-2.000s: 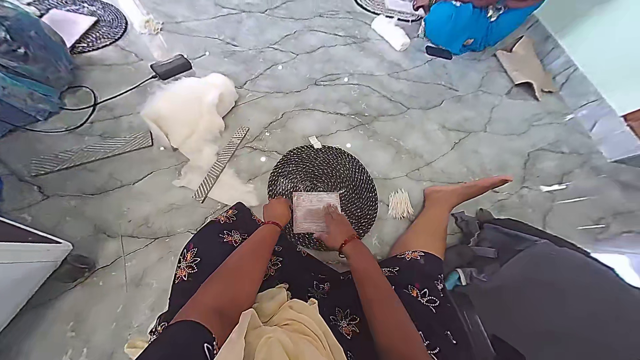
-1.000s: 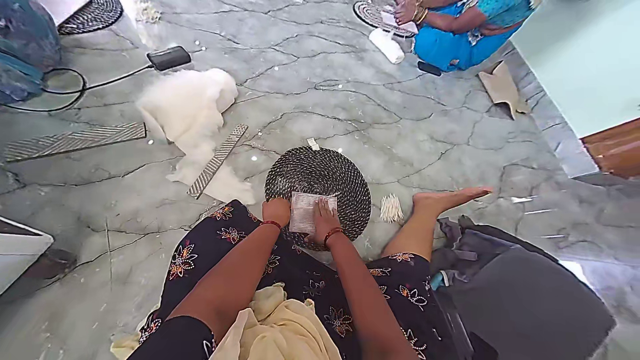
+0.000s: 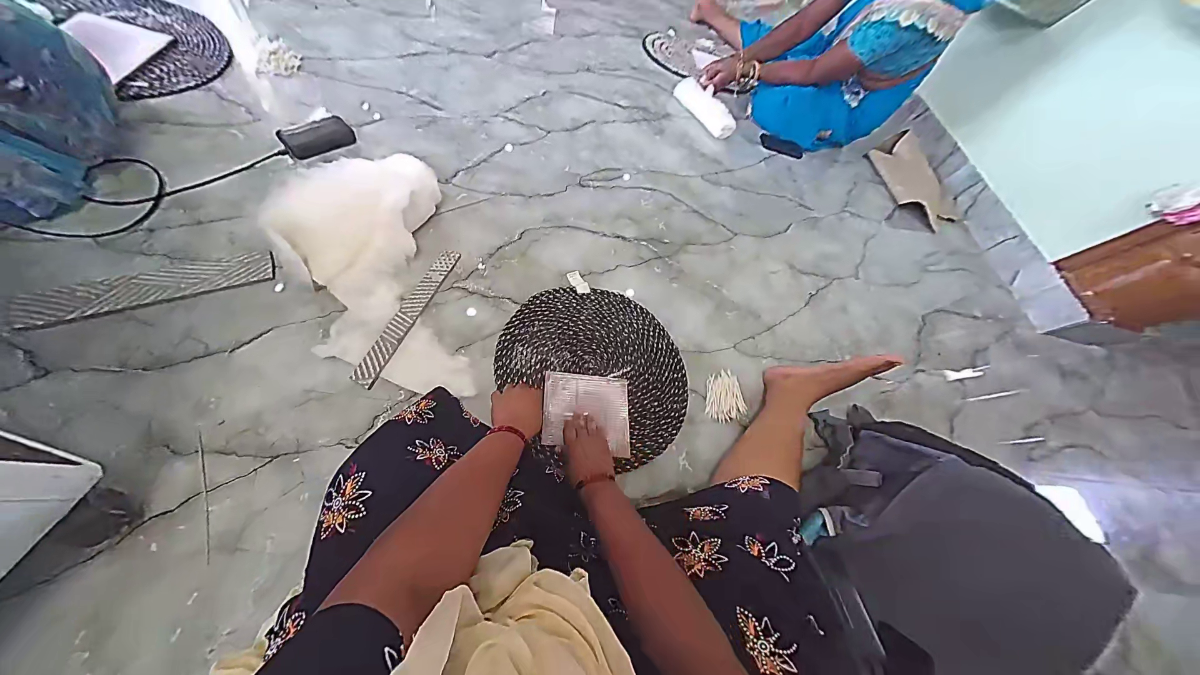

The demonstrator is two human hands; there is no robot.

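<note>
A round black-and-white woven mat (image 3: 600, 328) lies on the marble floor in front of my crossed legs. On its near part rests a flat, squarish, whitish ribbed piece (image 3: 586, 398), perhaps a clear packet. My left hand (image 3: 517, 411) is at the left edge of that piece, its fingers mostly hidden. My right hand (image 3: 588, 450) lies over the lower part of the piece, fingers stretched forward and touching its surface. A bundle of thin white sticks, possibly wicks (image 3: 725, 397), lies right of the mat. A small white tag (image 3: 578, 281) is at the mat's far edge.
Fluffy cotton wool (image 3: 361, 211) and patterned strips (image 3: 406, 319) lie to the left, near a black device with a cable (image 3: 317, 138). Another person (image 3: 834, 70) sits at the upper right beside a white roll (image 3: 704, 107). A grey bag (image 3: 966, 553) lies right of my leg.
My right hand has moved from the right edge of the flat piece onto its lower part. The other person's hands, barely in view at first, now show near the white roll as the view has shifted.
</note>
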